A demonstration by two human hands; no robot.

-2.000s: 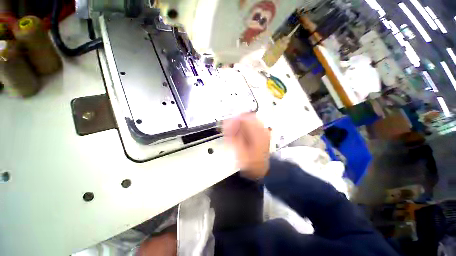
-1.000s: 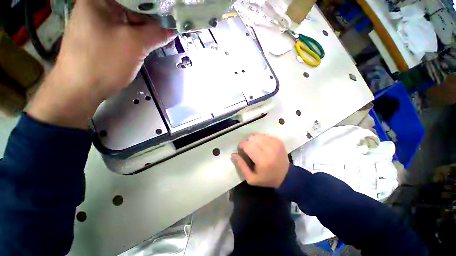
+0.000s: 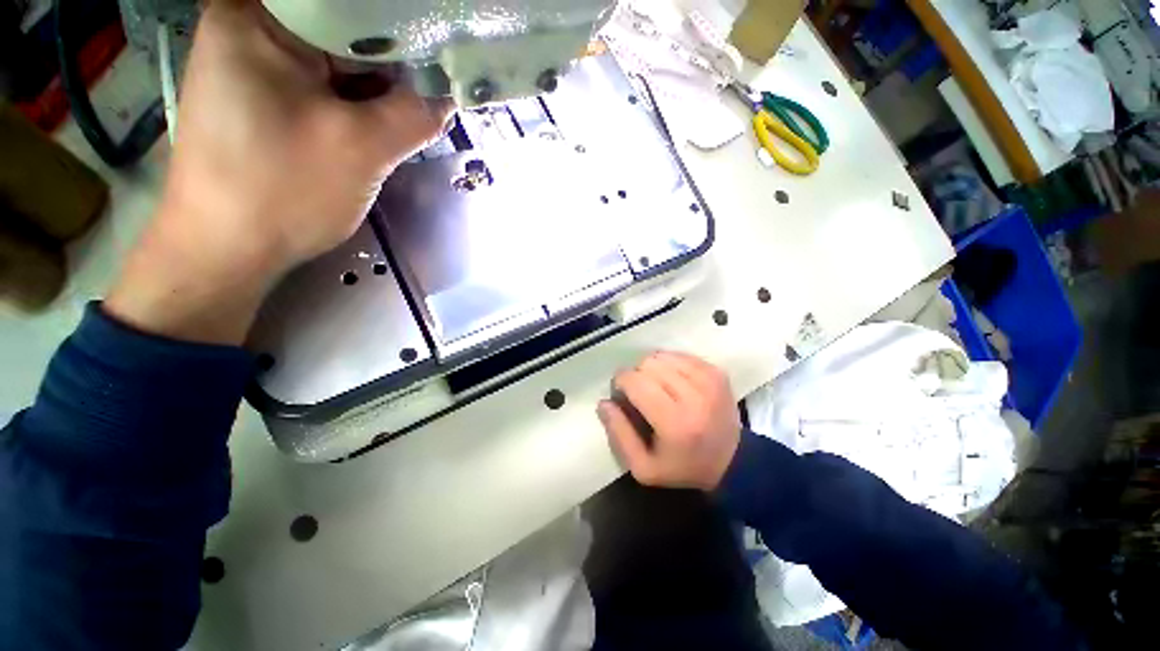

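Observation:
The pale sewing machine head point(image 3: 503, 51) hangs over the shiny metal machine bed point(image 3: 522, 261) at the top centre. No cloth lies on the bed. My left hand point(image 3: 274, 159) reaches up over the bed's left part. Its fingertips are at the underside of the head, near the needle area, and partly hidden, so I cannot tell what they hold. My right hand point(image 3: 677, 420) rests with curled fingers on the cream table point(image 3: 420, 509), in front of the bed. Nothing shows in it.
Green and yellow scissors point(image 3: 789, 131) and a pale tape measure point(image 3: 687, 45) lie right of the bed. Brown thread cones point(image 3: 45, 178) stand at the left. White garments point(image 3: 890, 413) are piled at the lower right, beside a blue bin point(image 3: 1037, 318). White cloth point(image 3: 541, 585) hangs below the table's front edge.
Since two seconds ago, my left hand has come up from below the table edge to the machine head. My right hand has settled on the table. Over the last second both hands have barely moved.

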